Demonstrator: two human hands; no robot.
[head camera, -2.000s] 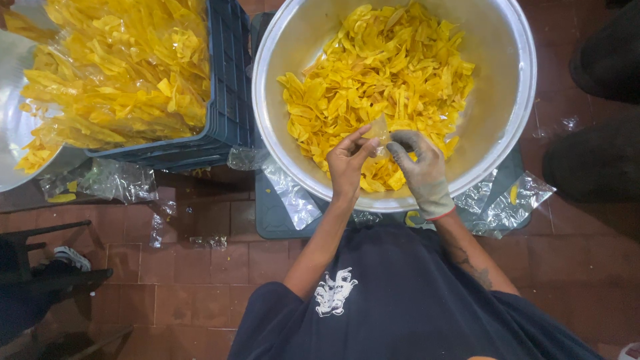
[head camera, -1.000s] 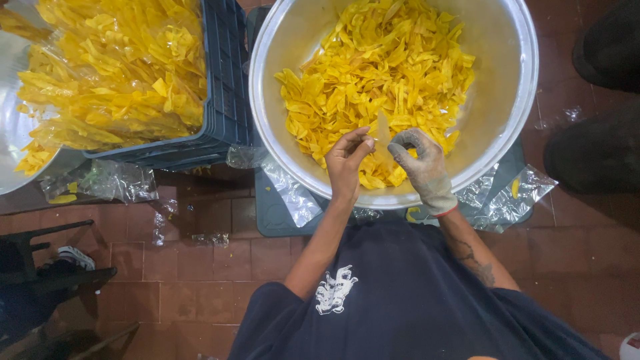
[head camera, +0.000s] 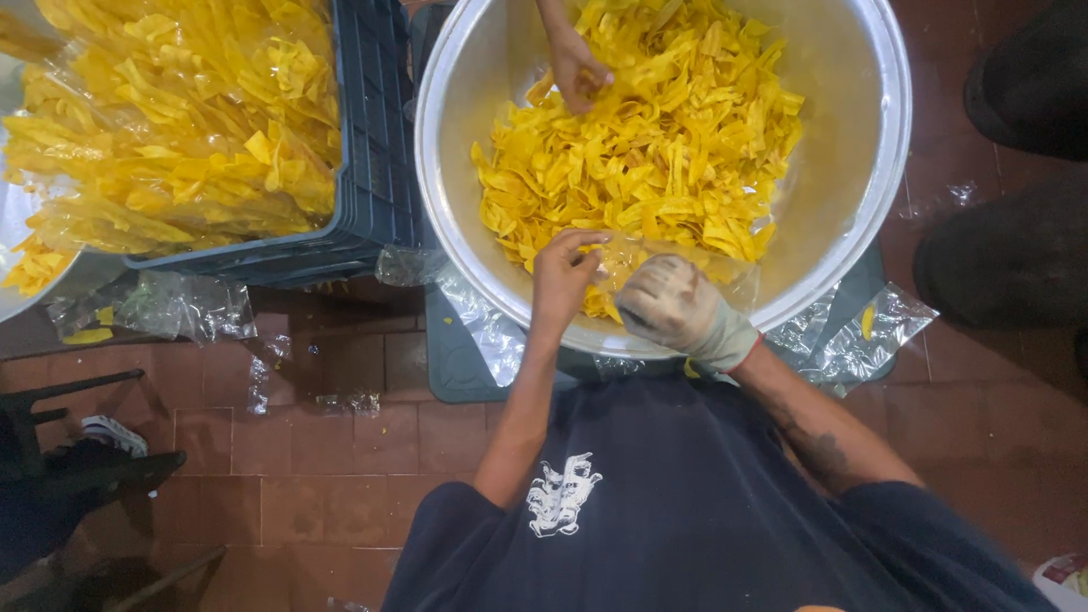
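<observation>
Yellow plantain-like chips (head camera: 654, 144) lie heaped in a large round metal basin (head camera: 880, 110). Over its near side, my bare left hand (head camera: 565, 276) pinches one edge of a clear plastic bag (head camera: 722, 268). My right hand (head camera: 671, 306), in a whitish glove with a red-edged cuff, is closed in a fist against the bag, its fingers turned out of sight; whether it grips the film cannot be told. The bag stretches to the right past the glove. Another person's bare hand (head camera: 578, 72) reaches into the chips from the top.
A blue-grey plastic crate (head camera: 370, 127) at the left holds filled clear bags of chips. Part of another metal bowl (head camera: 93, 276) shows beyond it. Loose plastic film (head camera: 884, 331) lies around the basin on a dark green base (head camera: 459, 357). Dark rounded objects (head camera: 1003, 246) stand at the right.
Another person's hand has come into the basin from the top. My gloved hand has turned into a fist, and the plastic bag is now spread out to the right between and beyond my hands.
</observation>
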